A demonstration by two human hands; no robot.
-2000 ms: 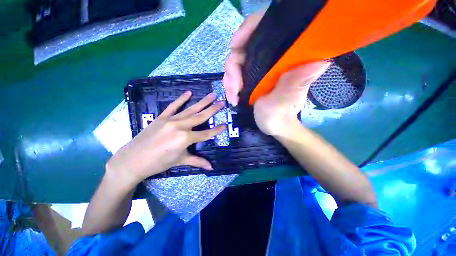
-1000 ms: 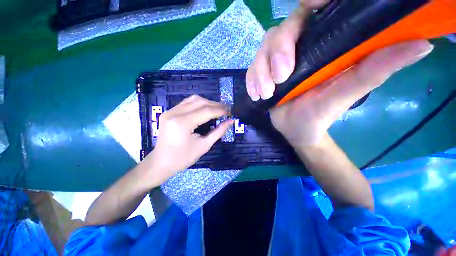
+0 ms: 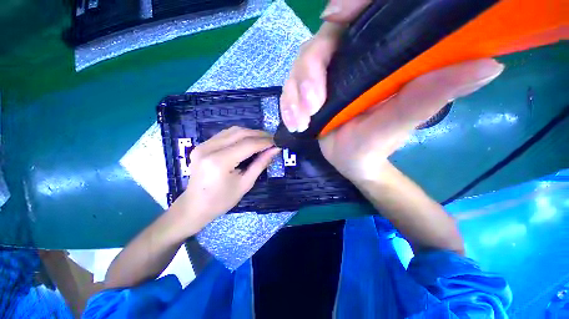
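A black plastic housing (image 3: 312, 187) lies face up on a diagonally turned silvery protective sheet (image 3: 243, 62). A silver-grey centre strip (image 3: 272, 113) crosses its middle, with white bracket-shaped areas (image 3: 184, 156) at the left end and beside the strip. My right hand (image 3: 362, 118) holds the large orange and black screwdriver (image 3: 399, 68), its nose pointing down at the strip. My left hand (image 3: 218, 168) is over the housing, thumb and fingertips brought together at the screwdriver's nose. Whether a screw is pinched there cannot be seen; the bit is hidden.
Another black housing (image 3: 181, 14) lies on its sheet at the upper left. The dark screw tray (image 3: 438, 117) shows only at its edge behind my right hand. A black cord (image 3: 511, 152) crosses the green surface (image 3: 81, 131) at right. My blue sleeves are at the bottom.
My left hand has gone from spread flat on the housing to fingertips together near the strip. The screwdriver tilted away to the right, then its nose came to the left fingertips.
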